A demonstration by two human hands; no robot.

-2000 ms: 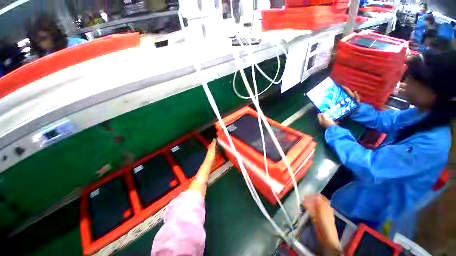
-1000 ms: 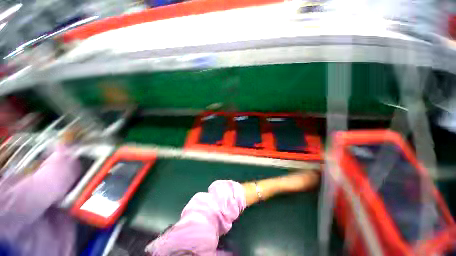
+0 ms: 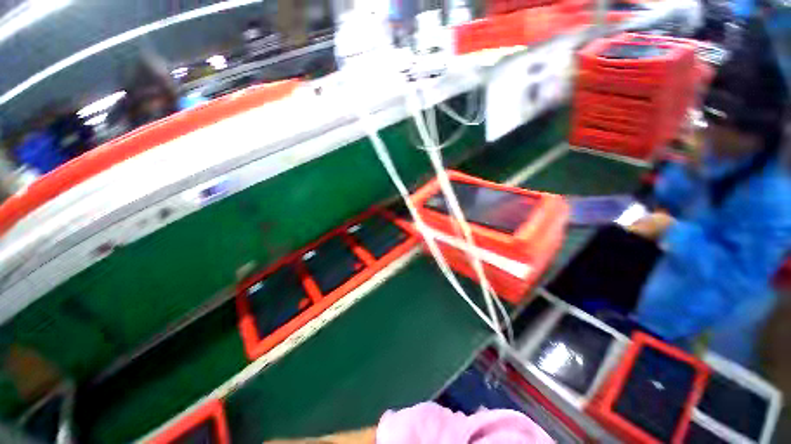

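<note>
A red foam tray (image 3: 310, 310) with three dark tablets lies on the green bench in the middle. A stack of red trays with white layers (image 3: 520, 276) stands right of it, a dark tablet (image 3: 486, 205) on top. White cables (image 3: 457, 211) hang in front of the stack. A pink sleeve (image 3: 464, 427) and a strip of bare forearm are cut off by the bottom edge. I cannot tell which arm it is. Neither of my hands shows.
A person in blue (image 3: 724, 251) at the right holds a tablet. A taller red tray stack (image 3: 617, 104) stands behind. Trays with tablets, one red (image 3: 604, 392), lie at the lower right. A red tray corner (image 3: 218, 419) shows at the bottom left.
The view swung left, then back right. The hand near the stack has left the picture. The neighbour's tablet is lower and tilted flatter than two seconds ago.
</note>
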